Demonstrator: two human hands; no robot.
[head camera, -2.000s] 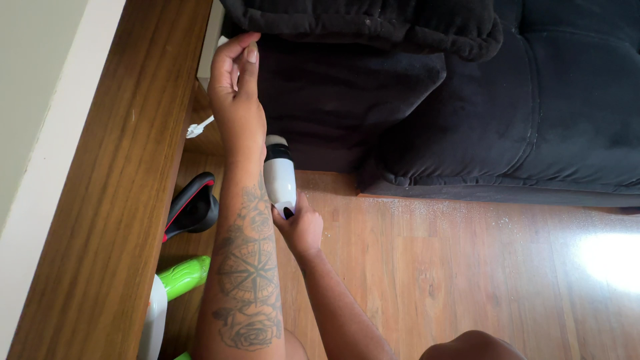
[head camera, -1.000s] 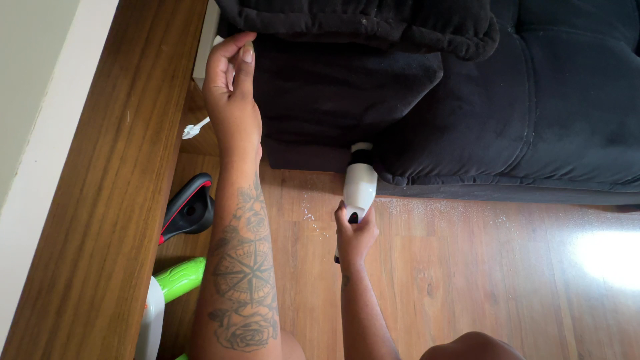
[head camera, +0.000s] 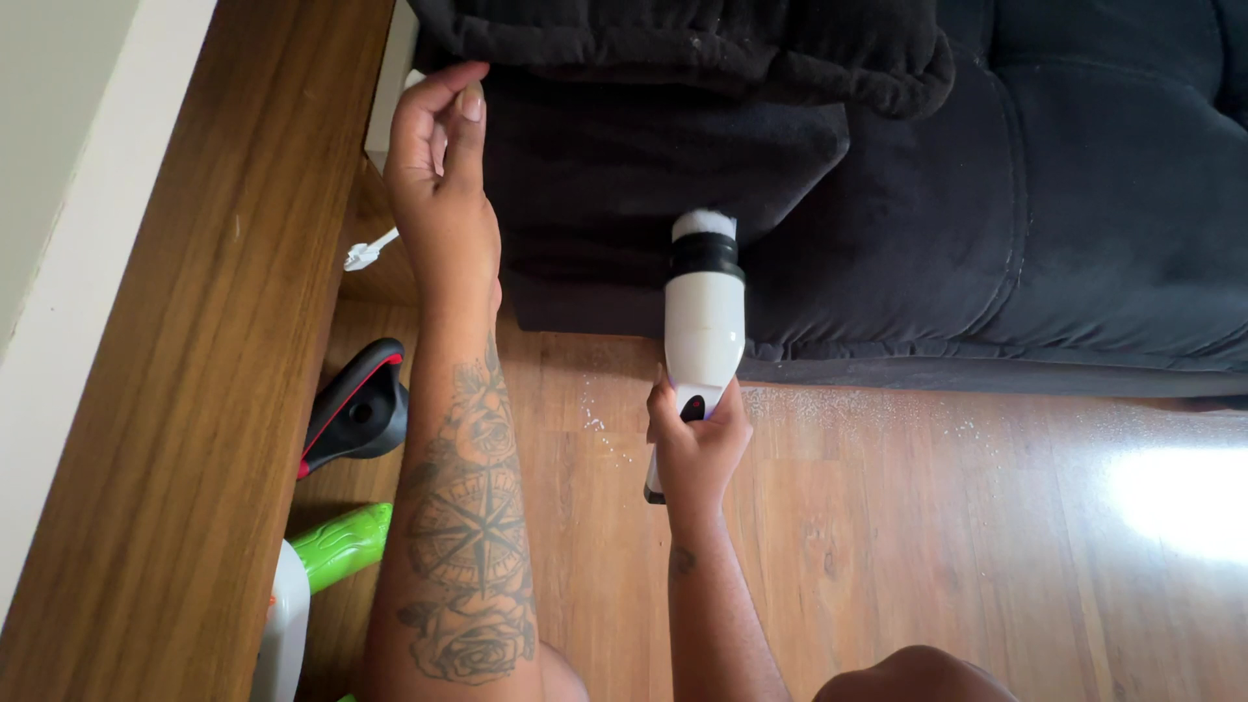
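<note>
My right hand (head camera: 697, 439) grips the handle of a white handheld electric scrubber (head camera: 705, 322) with a black collar. Its pale bristle head (head camera: 704, 224) points up at the dark fabric of the sofa's side panel (head camera: 604, 214) and seems to touch it. My left hand (head camera: 444, 136) is raised at the upper left, thumb and index finger near the lower edge of a black sofa cushion (head camera: 604, 39); whether it pinches the fabric cannot be told. The black tufted sofa seat (head camera: 897, 224) lies right of the scrubber.
Wood-look floor (head camera: 838, 507) below the sofa bears scattered white specks. A wooden furniture top (head camera: 185, 292) runs along the left. Beside it are a white plug (head camera: 363, 255), a black and red object with a hole (head camera: 361, 409), a green plastic item (head camera: 346, 546) and a white container (head camera: 285, 624).
The scrubber in my right hand has moved right from beside my left forearm to the sofa's corner, then up onto the dark side panel. My left hand has stayed about where it was.
</note>
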